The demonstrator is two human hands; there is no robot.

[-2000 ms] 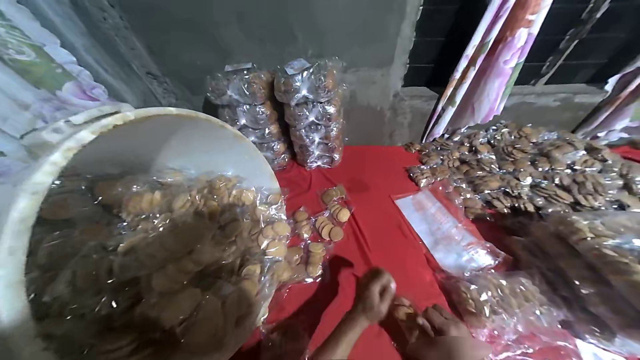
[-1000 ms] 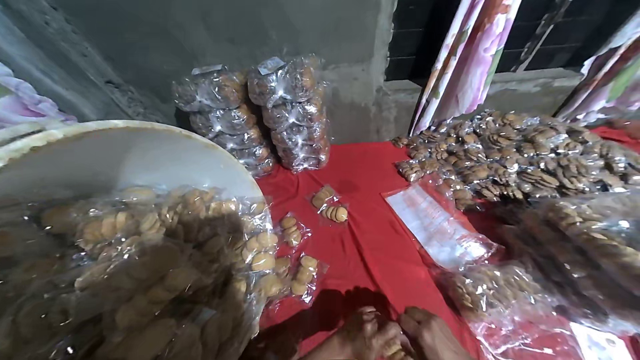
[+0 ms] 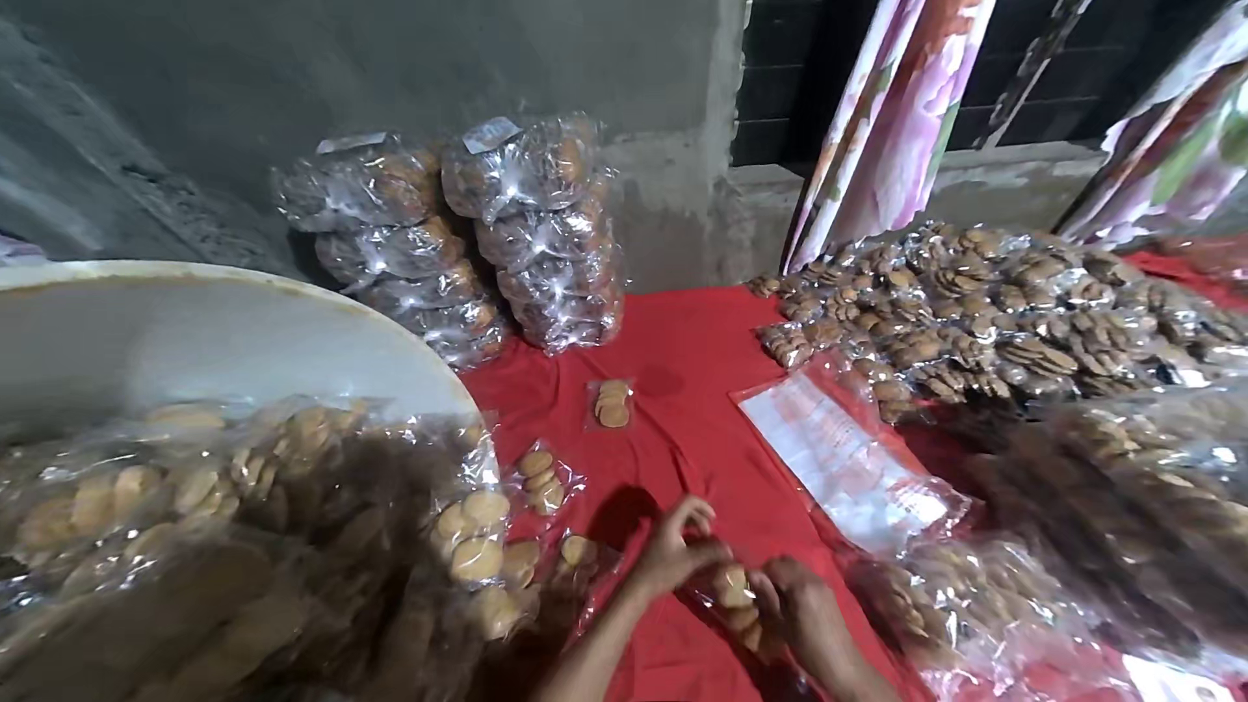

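Low in the middle of the view, a clear plastic packet of round biscuits [image 3: 736,600] lies between my two hands over the red cloth. My left hand [image 3: 682,546] is at the packet's upper left, fingers curled; whether it grips the plastic is unclear. The fingers of my right hand [image 3: 795,595] are closed on the packet's right side. Left of my hands are several like packets, one [image 3: 542,478] beside the tub and another [image 3: 612,404] farther back on the cloth. A big white round tub [image 3: 244,283] at the left holds many more biscuit packets.
Two stacks of larger bagged biscuits, a left one [image 3: 409,263] and a right one [image 3: 551,234], stand by the wall. A heap of small packets [image 3: 975,312] lies at the right. Nearer are printed plastic bags [image 3: 848,458] and filled bags [image 3: 985,595]. Floral curtains [image 3: 897,127] hang behind.
Compared with one second ago, my hands are farther apart, with the packet showing between them. Fewer loose packets lie beside the tub than two seconds ago. The view has shifted.
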